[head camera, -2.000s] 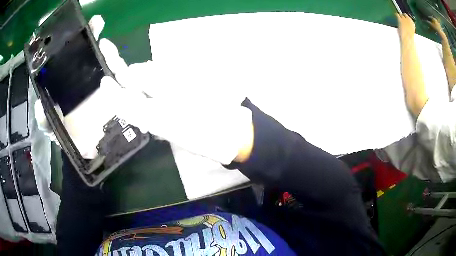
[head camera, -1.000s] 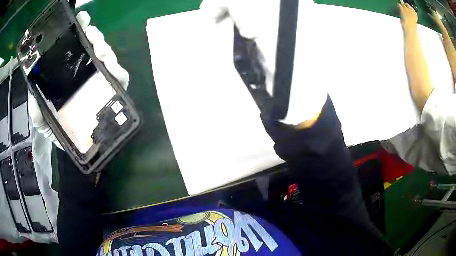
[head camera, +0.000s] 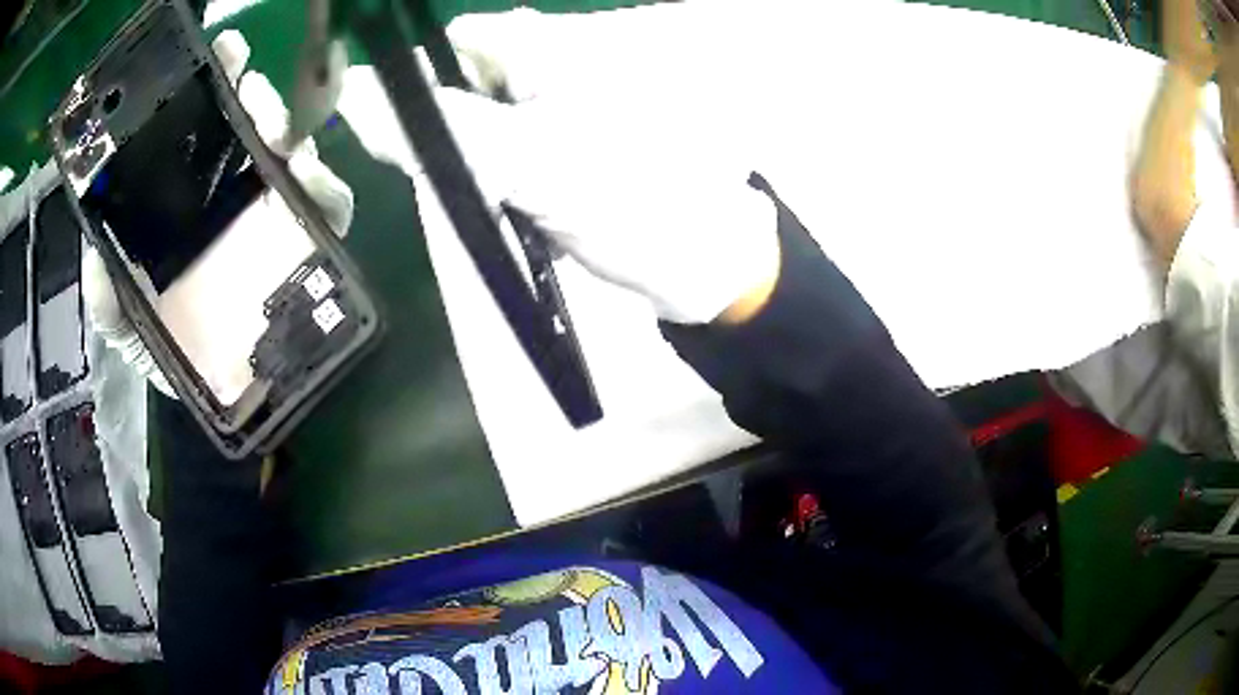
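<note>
My left hand, in a white glove, holds a stack of phone middle frames tilted at the left, fingers around both long edges. The top frame shows a dark glossy upper half, a pale lower part and two small white labels. My right hand, gloved and partly blurred, holds another phone frame seen nearly edge-on over the white sheet, right of the stack. Its fingertips and the frame's upper end are blurred.
A white-lined tray with dark frames in rows lies at far left. The white sheet covers the green bench at right. Another person's arm reaches in at far right, near a red crate.
My right hand has moved left from over the white sheet towards the stack, and its frame has turned to a slant. My left hand stays almost still. The other person's arm has shifted right.
</note>
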